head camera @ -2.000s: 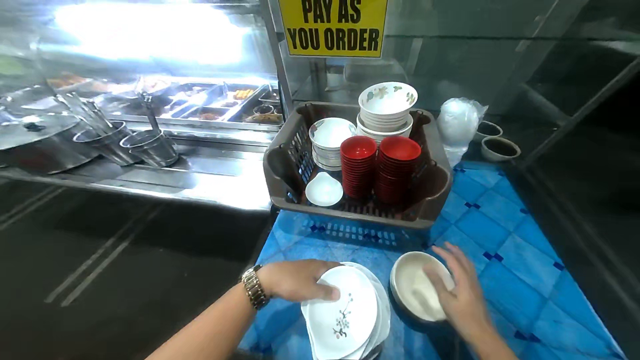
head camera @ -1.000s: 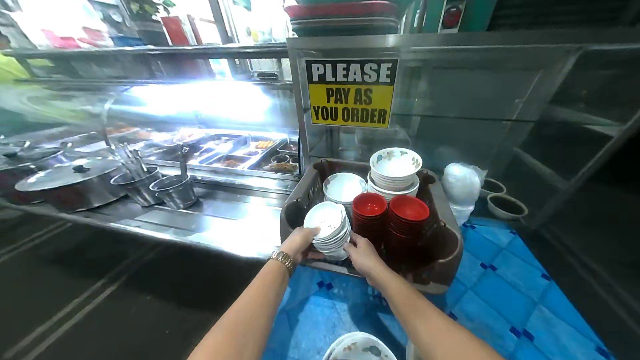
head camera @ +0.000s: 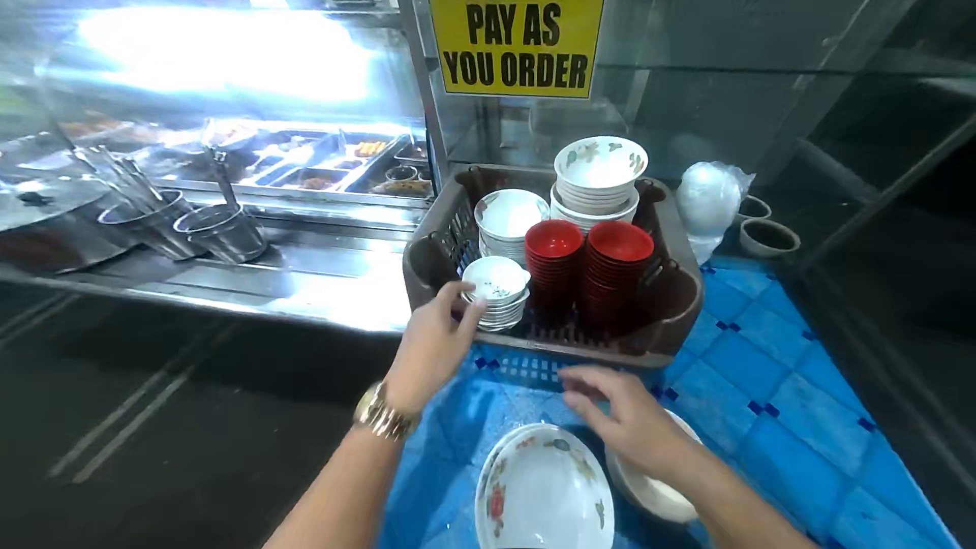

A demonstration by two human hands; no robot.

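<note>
My left hand (head camera: 438,339), with a metal-band watch on its wrist, touches the left side of a stack of small white dishes (head camera: 496,280) at the front left of a brown plastic basket (head camera: 671,305). Behind and beside that stack are white bowls (head camera: 512,215), taller floral bowls (head camera: 601,164) and two stacks of red bowls (head camera: 553,242). My right hand (head camera: 625,415) is empty, fingers apart, above a cream bowl (head camera: 659,496) and in front of the basket. Oval floral dishes (head camera: 545,496) lie stacked at the bottom centre.
A blue tiled-pattern cover (head camera: 793,412) lies under the basket. Plastic-wrapped white containers (head camera: 709,206) and dark round pots (head camera: 768,238) stand at the back right. To the left are metal utensil holders (head camera: 221,232), a lidded pot (head camera: 57,221) and a glass food display (head camera: 305,160).
Both hands held the small white dish stack at the basket a second ago. My right hand has let go and come back over the cream bowl; my left stays at the stack.
</note>
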